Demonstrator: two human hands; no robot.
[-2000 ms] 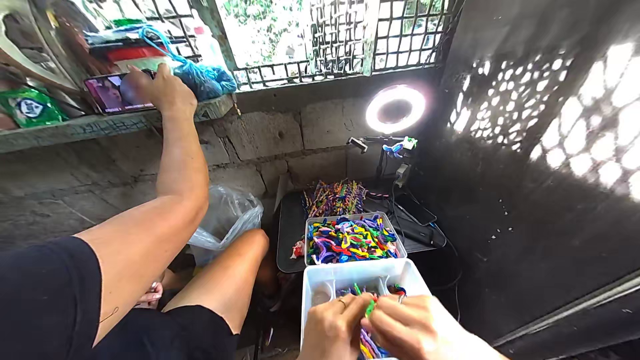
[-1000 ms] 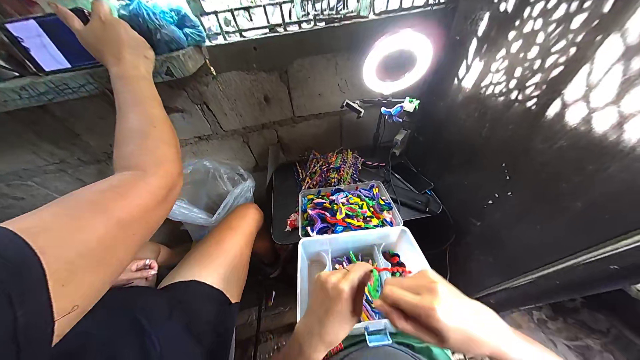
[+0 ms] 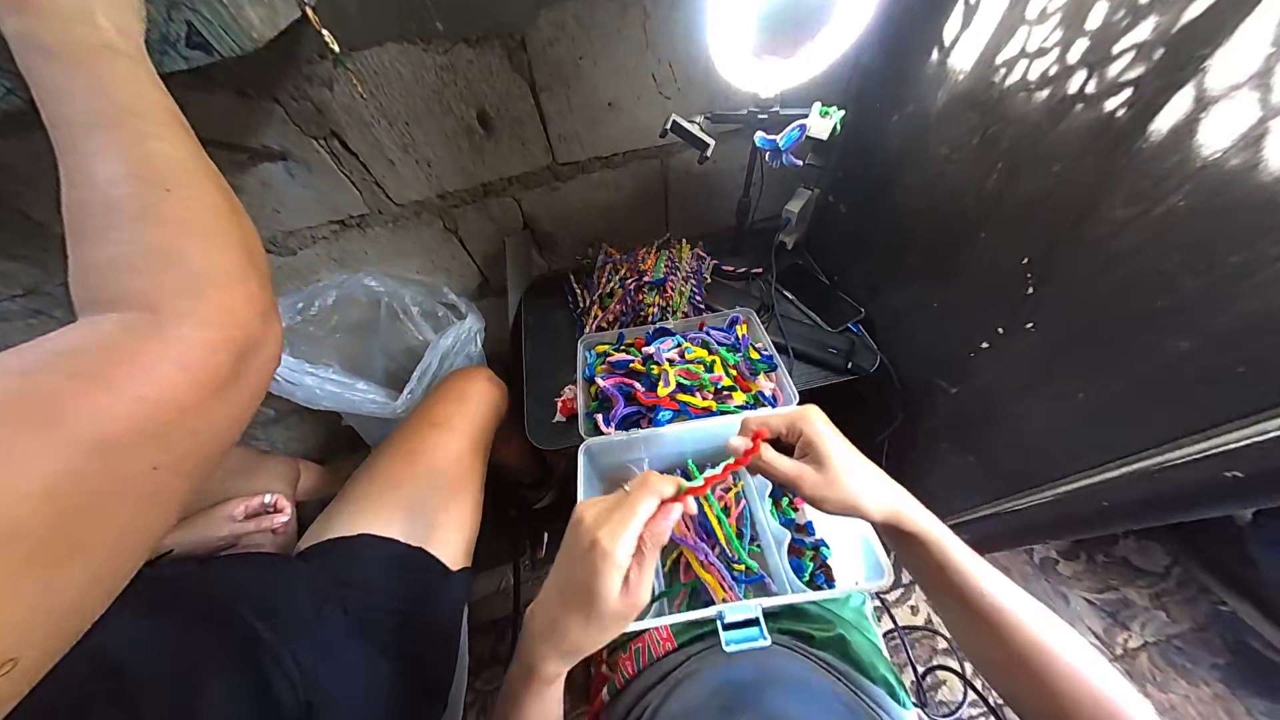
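Both hands hold a twisted red and green pipe cleaner (image 3: 722, 472) above an open plastic organizer box (image 3: 610, 468). My left hand (image 3: 612, 550) pinches its lower left end, and my right hand (image 3: 815, 462) has the upper right end between thumb and fingers. Below them, in the box, lie loose pipe cleaners (image 3: 715, 545) in green, yellow, pink and purple. The compartment to their right holds small dark and coloured pieces (image 3: 808, 550). The box rests on my lap. Behind it, a clear container (image 3: 790, 385) is heaped with bent, colourful pipe-cleaner pieces (image 3: 680, 370).
Twisted pipe cleaners (image 3: 650, 285) are piled on a black table (image 3: 548, 400) beside a phone (image 3: 820, 295) and cables. A lit ring light (image 3: 765, 85) stands behind. A person's bare arm (image 3: 170, 250) and knee (image 3: 470, 400) are at left, near a clear plastic bag (image 3: 375, 345).
My hands have drawn apart, and the red and green strand now shows stretched between them. The view has tilted down. The other person's hand has passed out of view at upper left.
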